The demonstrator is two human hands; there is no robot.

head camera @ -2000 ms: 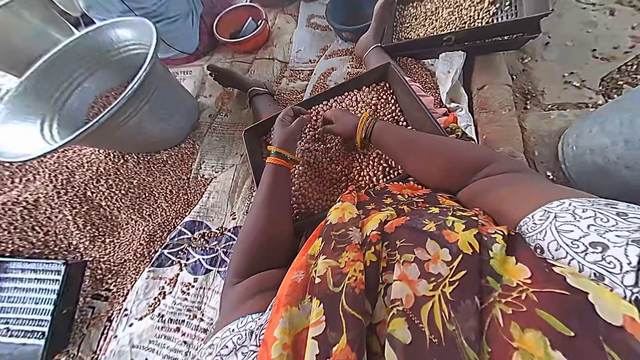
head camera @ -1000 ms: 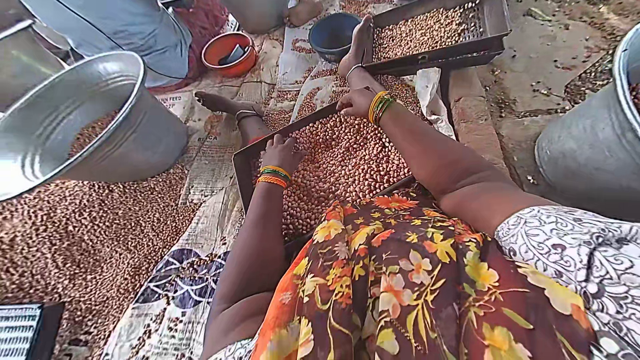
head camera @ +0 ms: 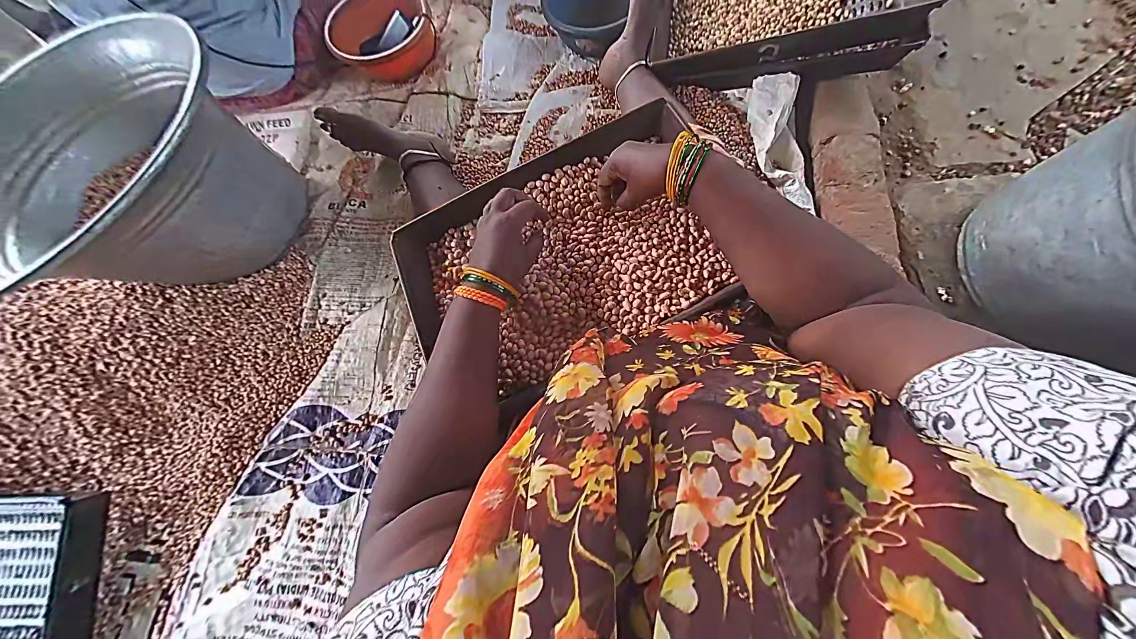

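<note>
A dark rectangular tray (head camera: 410, 275) lies before my lap, filled with a layer of reddish-brown nuts or beans (head camera: 603, 257). My left hand (head camera: 510, 235), with orange, yellow and green bangles at the wrist, rests low over the left part of the layer, its fingers curled. My right hand (head camera: 635, 175), wearing yellow and green bangles, is over the upper right part, thumb and forefinger bent toward each other. Whether either hand holds a nut cannot be made out. A floral cloth (head camera: 710, 479) covers my lap and overlaps the tray's near edge.
A large metal tub (head camera: 222, 195) stands at left above a heap of nuts (head camera: 151, 382). A slotted tray (head camera: 80, 559) lies lower left. An orange bowl (head camera: 382, 58), a blue bucket (head camera: 586, 27) and another filled tray (head camera: 799, 58) are beyond. A metal container (head camera: 1056, 240) stands at right.
My right hand has drawn back from the tray's far edge, where it was one second ago, to over the nuts. Both hands were close together two seconds ago and are now apart.
</note>
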